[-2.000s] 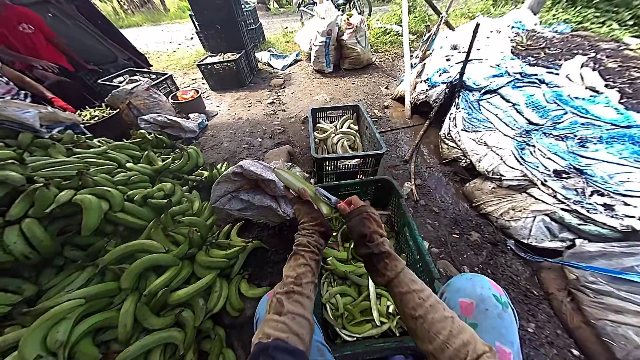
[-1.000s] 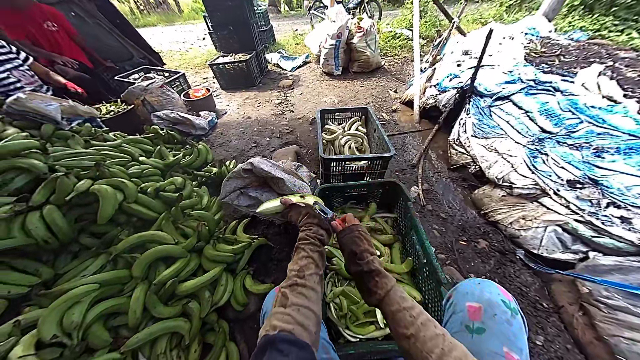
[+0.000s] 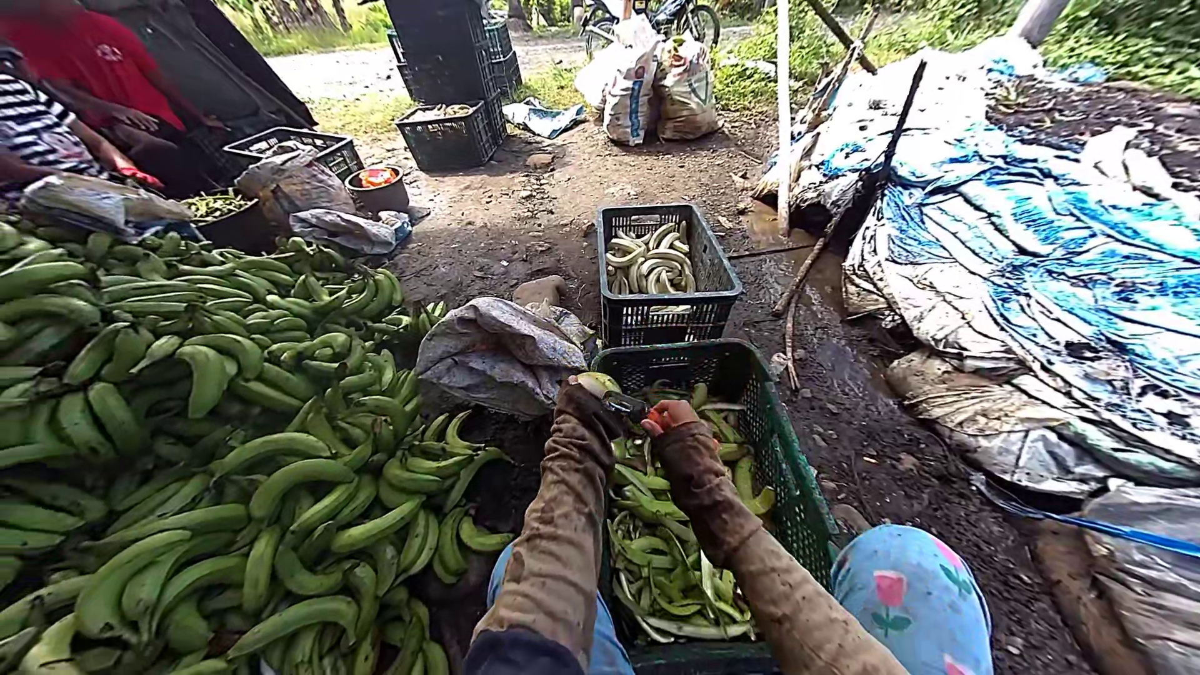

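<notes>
My left hand (image 3: 583, 398), mostly hidden by a brown sleeve, grips a green plantain (image 3: 600, 382) over the near crate. Just right of it, my right hand (image 3: 671, 417) is closed on a small dark-handled tool (image 3: 626, 406) that meets the plantain; its blade cannot be made out. Under both hands the green plastic crate (image 3: 797, 469) holds green peels (image 3: 670, 562). Beyond it, a dark plastic crate (image 3: 670, 302) holds peeled plantains (image 3: 652, 261). A large pile of unpeeled green plantains (image 3: 216, 450) lies to the left.
A crumpled grey sack (image 3: 502, 352) touches the near crate's left side. Blue-and-white tarpaulin (image 3: 1041, 281) covers ground at the right, with sticks (image 3: 811, 272) beside it. Two people (image 3: 89, 89) sit at the upper left. Stacked crates (image 3: 445, 136) and filled sacks (image 3: 656, 94) stand farther back.
The plantain in my left hand lay lengthwise across the view one second ago; now mostly its rounded end shows. Both hands remain above the near crate.
</notes>
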